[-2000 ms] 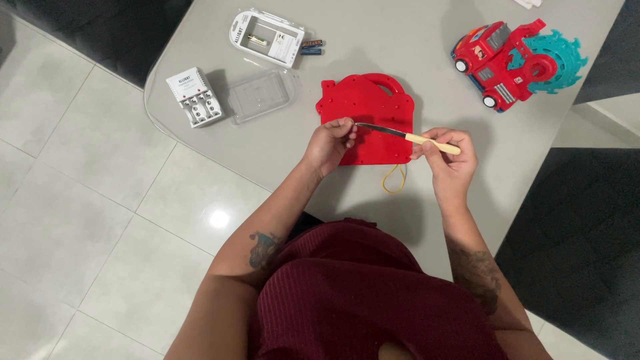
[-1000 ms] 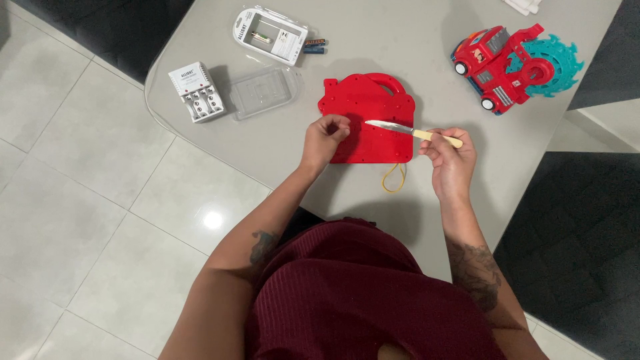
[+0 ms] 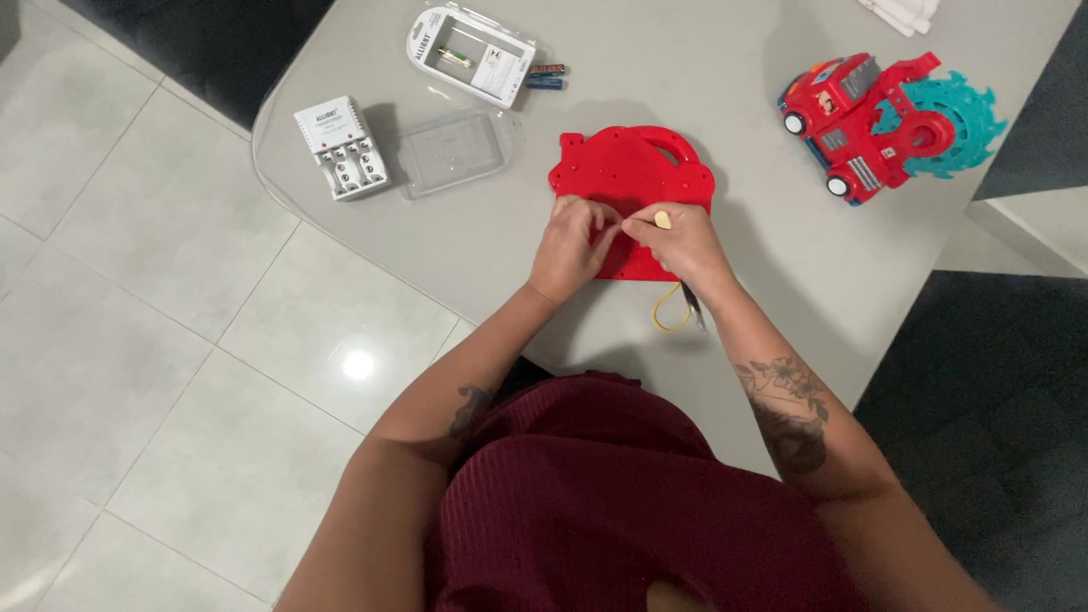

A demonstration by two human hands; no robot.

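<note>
A red plastic toy case with a handle [image 3: 625, 161] lies flat on the grey table, and a yellow cord loop [image 3: 671, 320] sticks out at its near edge. Over the case, the fingertips of my left hand [image 3: 575, 240] meet those of my right hand [image 3: 678, 240]; whether something tiny is pinched between them cannot be told. My right hand also holds a table knife by its cream handle [image 3: 663, 220], with the blade [image 3: 694, 306] pointing back toward me under the palm.
Left of the case are a white battery charger [image 3: 342, 146], a clear plastic cover [image 3: 457, 155], an opened charger package [image 3: 473, 53] and batteries [image 3: 546, 76]. A red toy truck with a teal saw wheel [image 3: 884, 127] stands at right. White items [image 3: 904, 12] lie at the far edge.
The knife has turned in my right hand, from blade pointing left over the case to blade pointing toward me. My right hand has moved left, so both hands' fingertips now meet.
</note>
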